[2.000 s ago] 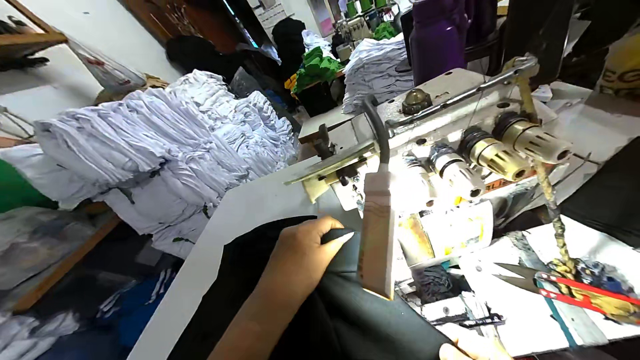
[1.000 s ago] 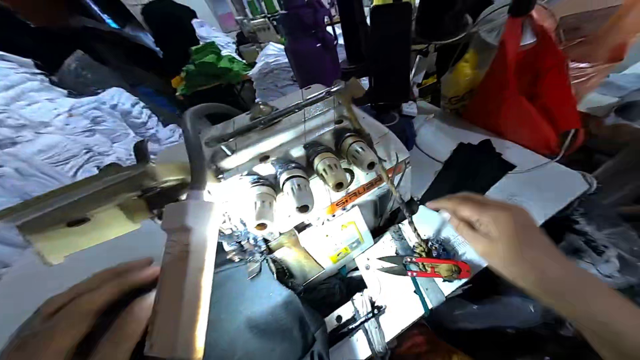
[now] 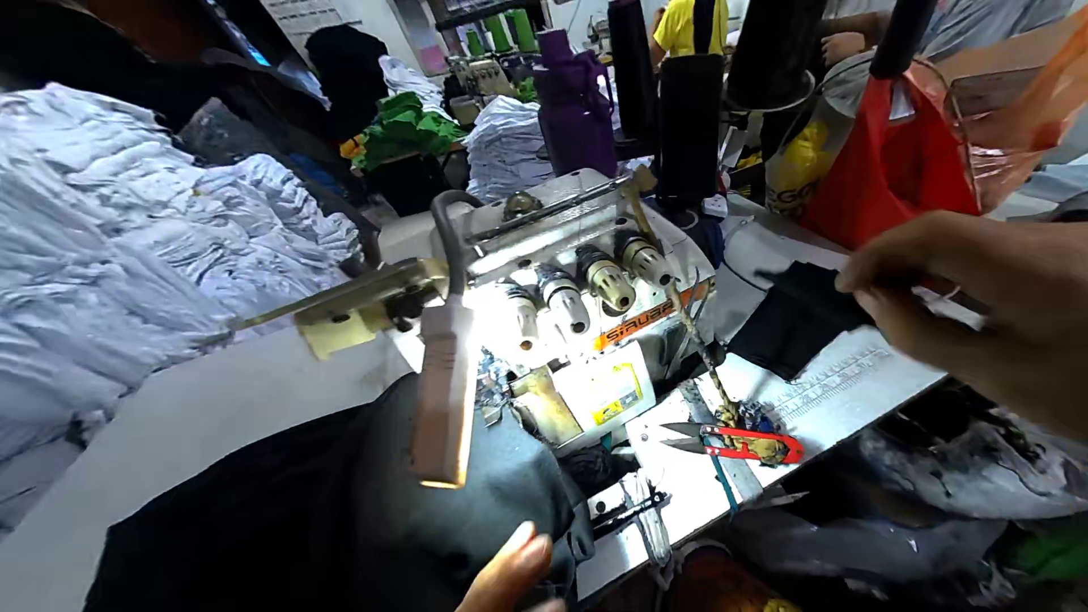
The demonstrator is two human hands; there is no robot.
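A Siruba overlock sewing machine point(image 3: 586, 255) fills the middle, its lamp shining on the looper area. Dark cloth point(image 3: 340, 501) lies over the table at the machine's front left. My left hand point(image 3: 514, 569) shows only at the bottom edge, thumb and part of a finger against that cloth; whether it grips is hidden. Over on the right, my right hand point(image 3: 960, 297) is curled, its fingertips at the edge of a small folded black cloth piece point(image 3: 790, 319); a grip on it cannot be made out. Red-handled thread snips point(image 3: 731, 444) lie on the machine's front right plate.
White folded garments point(image 3: 153, 246) are heaped at left. Behind the machine stand a purple bottle point(image 3: 578, 110) and dark thread cones point(image 3: 690, 127). A red plastic bag point(image 3: 892, 170) sits at the back right. A person in a yellow top point(image 3: 688, 25) is in the background.
My right hand has moved to the right, from near the snips to the small black cloth. My left hand, left of the lamp one second ago, now shows at the bottom by the dark cloth.
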